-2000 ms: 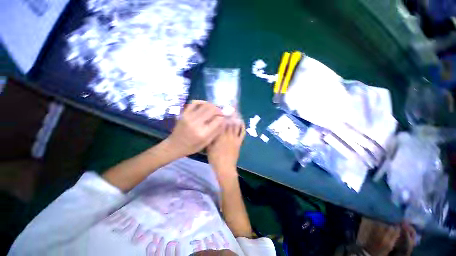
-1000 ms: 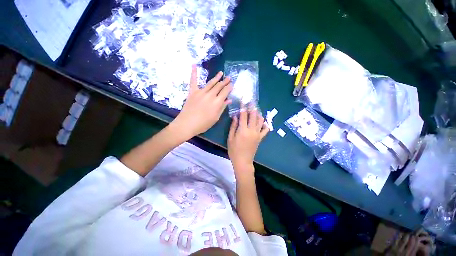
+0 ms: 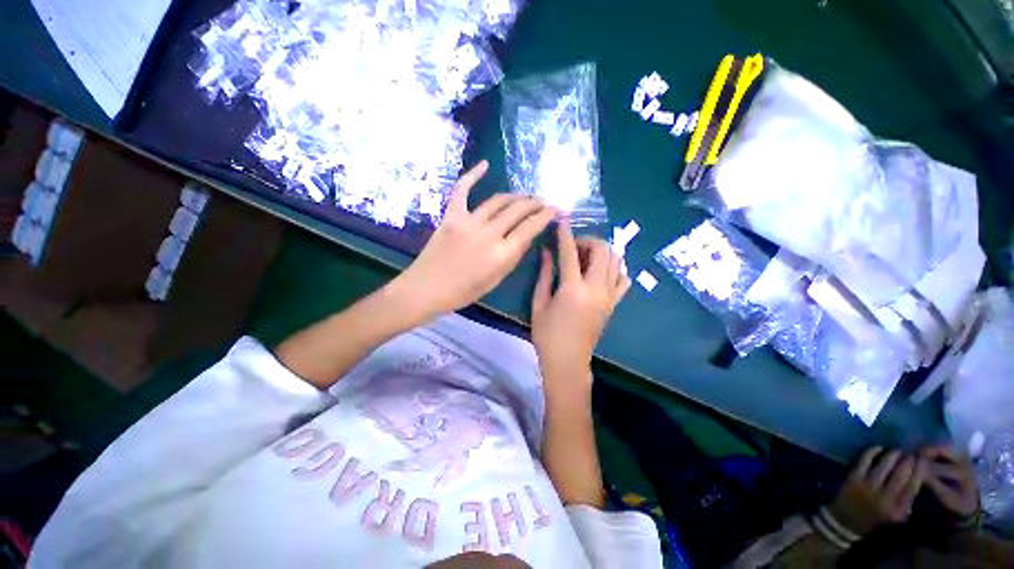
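A clear zip-lock bag [image 3: 553,133] with whitish contents lies on the green bench in front of me. My left hand [image 3: 480,247] reaches in from the left, one finger raised and the other fingertips at the bag's near edge. Its thumb is hidden, so a grip on the bag cannot be made out. My right hand [image 3: 580,283] touches the same edge with its index finger, its thumb apart. Small white pieces [image 3: 626,235] lie loose just right of my right hand. A big heap of small clear bags [image 3: 345,100] lies beyond my left hand.
The heap rests on a dark tray [image 3: 195,150]. Loose pieces [image 3: 656,102], yellow-handled tools [image 3: 723,117], a parts bag [image 3: 708,261] and large whitish bags [image 3: 834,167] are to the right. Another person's hands [image 3: 906,483] show at bottom right. A brown carton [image 3: 106,267] stands at left below the bench.
My hands were together at the bag's near end, then spread over the bag, and now their fingertips meet at its near edge. The view has shifted, and the other person's hands show more fully.
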